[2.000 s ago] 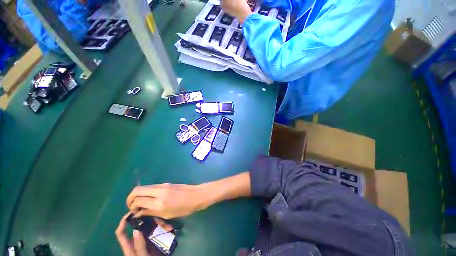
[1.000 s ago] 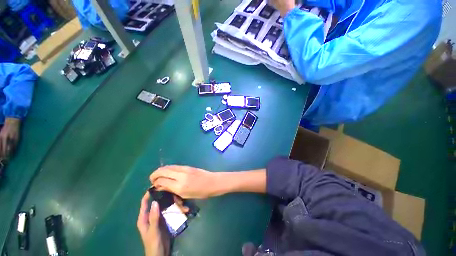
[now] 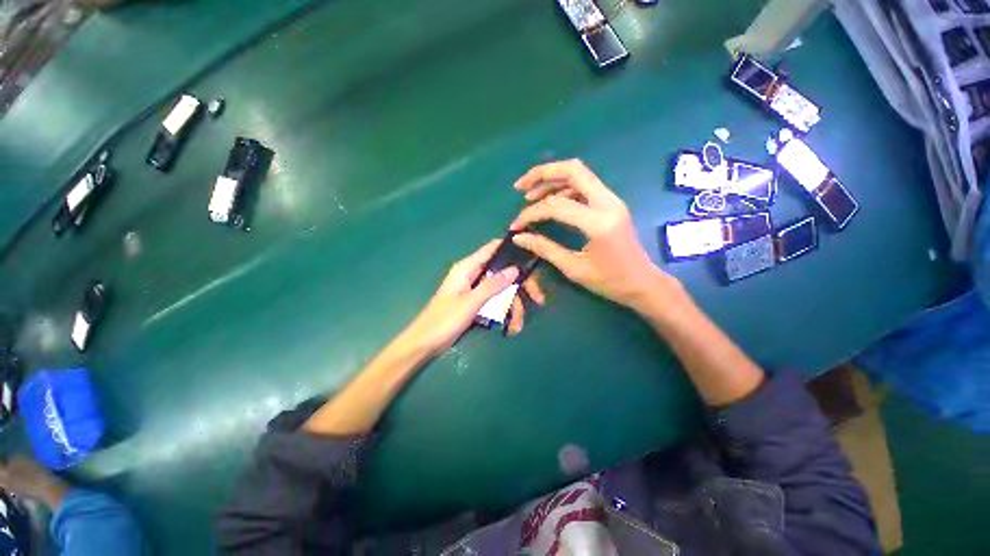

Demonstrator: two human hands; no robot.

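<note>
A black phone unit (image 3: 497, 305) with a bright white lower end is held over the middle of the bench. My left hand (image 3: 465, 301) grips it from the left, thumb on its face and fingertips showing beyond its right side. My right hand (image 3: 586, 230) is at its upper dark end, thumb and a finger touching or very near the edge, other fingers spread. Whether my right fingertips pinch a small part cannot be seen. Part of the unit is hidden by the hands.
Several part-assembled phones (image 3: 749, 258) with small white ring parts (image 3: 708, 201) lie at the right. Black phone units (image 3: 237, 185) lie at the left. A blue cap (image 3: 62, 417) and a person's sleeve (image 3: 98, 529) are at lower left. White trays (image 3: 910, 81) are at upper right, a carton (image 3: 875, 462) below.
The view has swung left, bringing more left-side phone units and the blue cap into view. Both hands still hold the unit area; the right fingers have lifted and spread more.
</note>
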